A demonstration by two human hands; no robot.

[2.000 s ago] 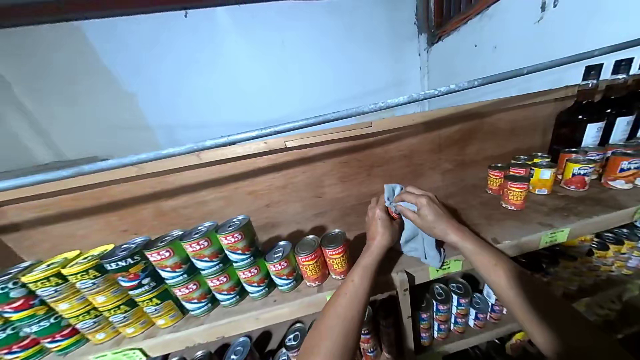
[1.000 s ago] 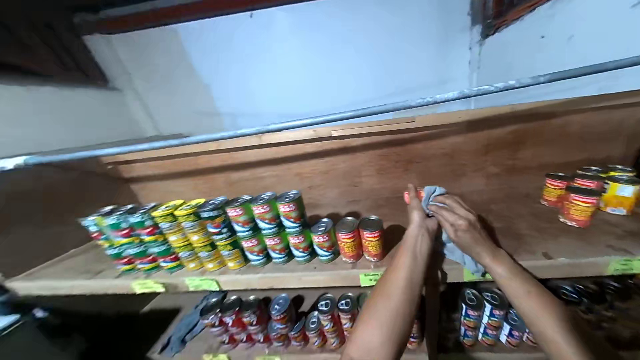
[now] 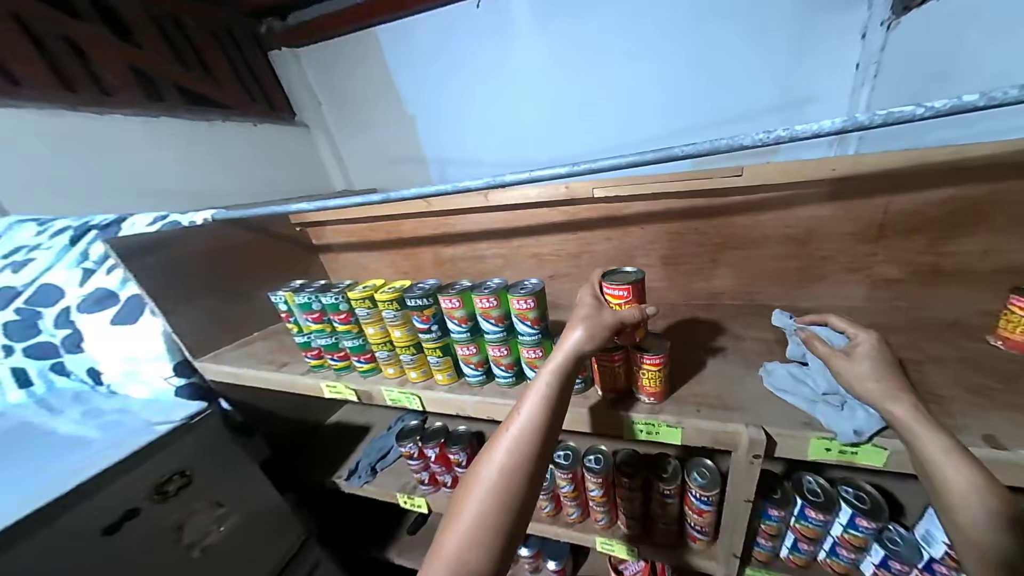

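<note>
My left hand [image 3: 596, 320] grips a red Holiday corned beef can [image 3: 624, 290], held upright at the tops of two like cans. One of those, a red corned beef can [image 3: 650, 370], stands near the shelf's front edge; the other [image 3: 611, 370] is beside it, partly behind my wrist. To the right, my right hand [image 3: 860, 360] pinches a crumpled grey cloth [image 3: 808, 380] that rests on the wooden shelf. Left of my left hand stand stacked sardine cans [image 3: 494, 308] with green labels, then stacked yellow cans [image 3: 396, 308] and more green-and-red cans [image 3: 308, 308].
A metal pipe [image 3: 560, 172] runs above the wooden back panel. Below, a lower shelf holds more cans [image 3: 702, 500] and a dark cloth [image 3: 384, 450]. Green tags [image 3: 656, 432] line the shelf edge. A spotted cloth [image 3: 88, 336] hangs at left; another red can [image 3: 1010, 320] stands far right.
The view has swung left. My hands, together on a can and the cloth before, are now apart: the left has carried the can to the two corned beef cans, the right keeps the cloth.
</note>
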